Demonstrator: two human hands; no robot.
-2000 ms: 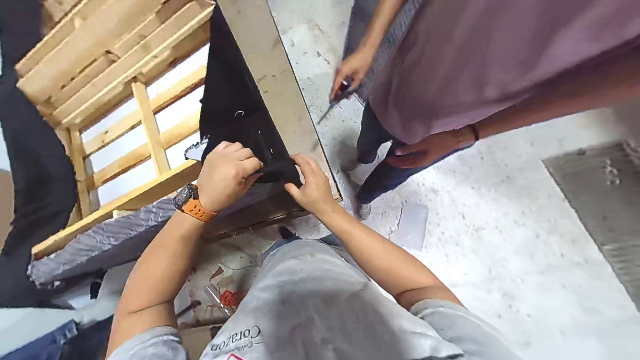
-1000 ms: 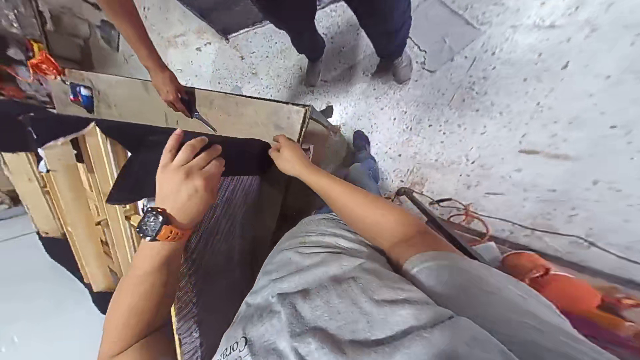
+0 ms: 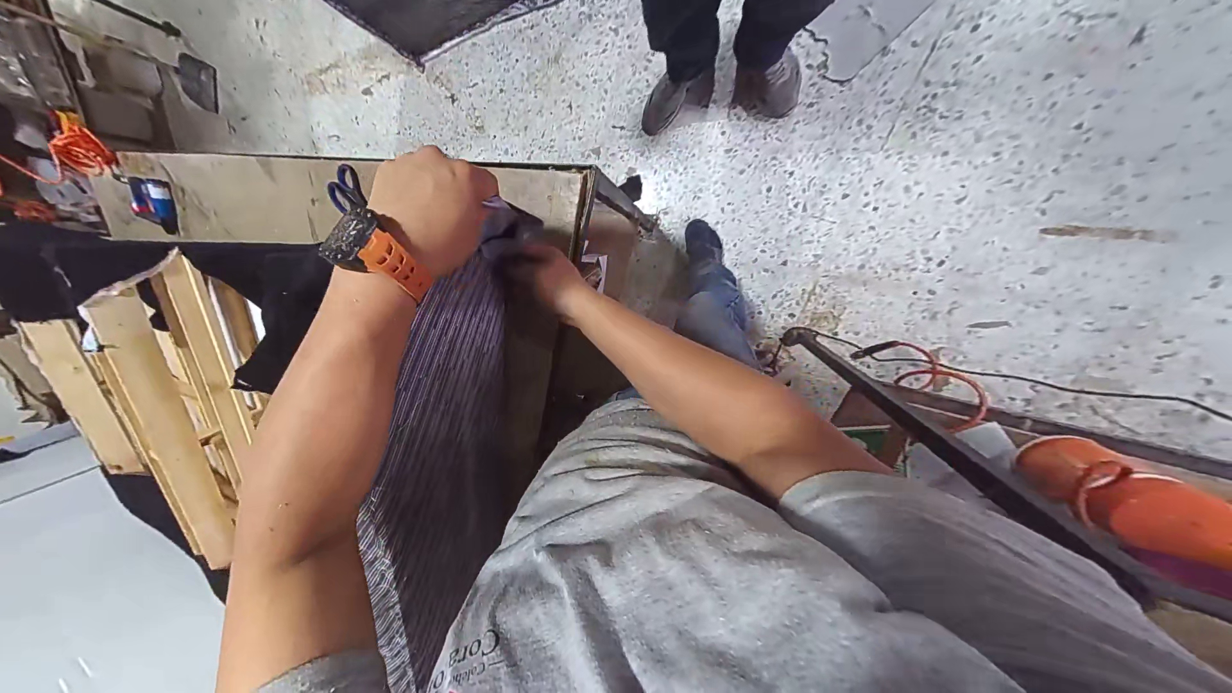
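Note:
My left hand, with an orange-strapped watch on its wrist, is closed in a fist over striped grey-purple upholstery fabric at the near right corner of a wooden frame. Just to its right, my right hand is blurred, its fingers at the gathered dark end of that fabric. Black cloth spreads over the frame to the left of my left wrist. Dark-handled scissors lie on the board of the work table, beside my left hand.
A person's shoes are on the speckled floor beyond the table. A blue and red object and an orange coiled hose sit at the left. At the right are a dark metal bar, an orange cylindrical object and a cable.
The co-worker's hand that held the scissors has left the view; the scissors now lie on the table. My left hand, open over the black cloth one second ago, has closed into a fist farther right.

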